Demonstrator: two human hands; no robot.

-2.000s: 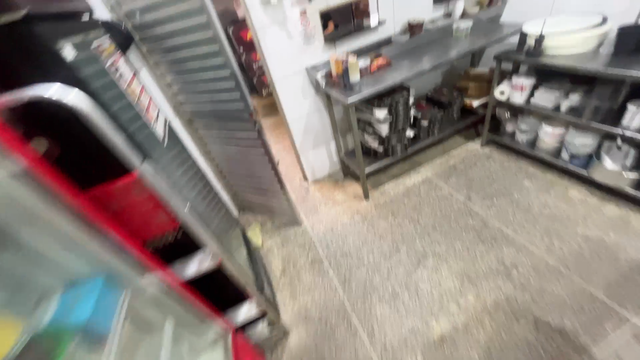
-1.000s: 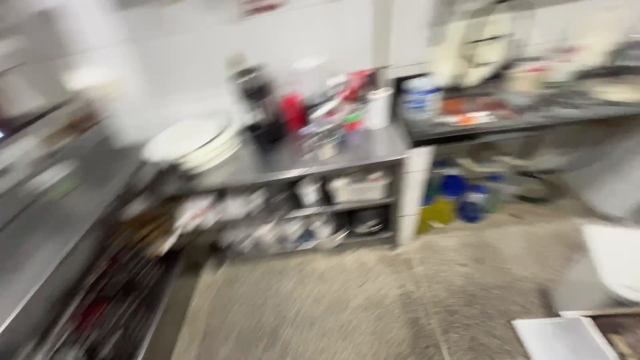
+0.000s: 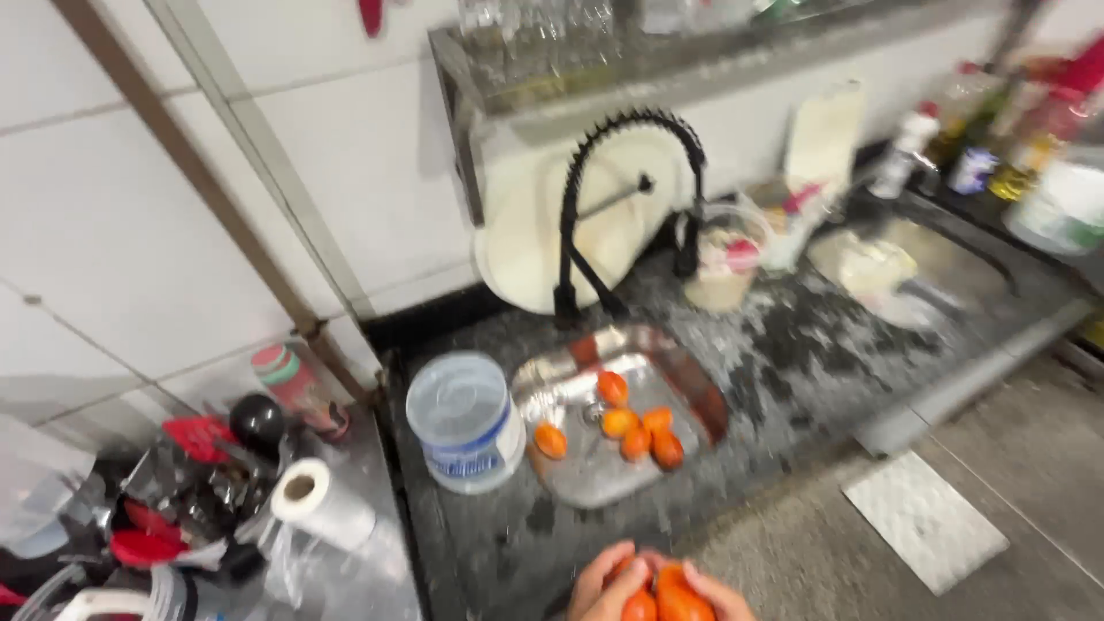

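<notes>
At the bottom of the head view, my left hand (image 3: 604,583) and my right hand (image 3: 723,597) are cupped together around several orange-red tomatoes (image 3: 681,597). They are over the near edge of the black counter, below a stainless steel sink (image 3: 591,483). Several more tomatoes (image 3: 636,442) lie in that basin, one apart at its left side. A black spring-neck faucet (image 3: 569,207) rises behind the sink. A clear plastic tub with a blue band (image 3: 466,423) stands left of the basin. The lower parts of both hands are cut off by the frame.
Left of the counter are a plastic roll (image 3: 323,504) and a cluster of utensils (image 3: 198,483). To the right stand a plastic container (image 3: 724,259), a second basin (image 3: 949,259) with pale things in it, and bottles (image 3: 906,147). A shelf (image 3: 690,60) with glasses hangs above.
The view has swung from the room to the sink counter. Both hands, holding tomatoes, are now in sight; neither earlier frame shows them.
</notes>
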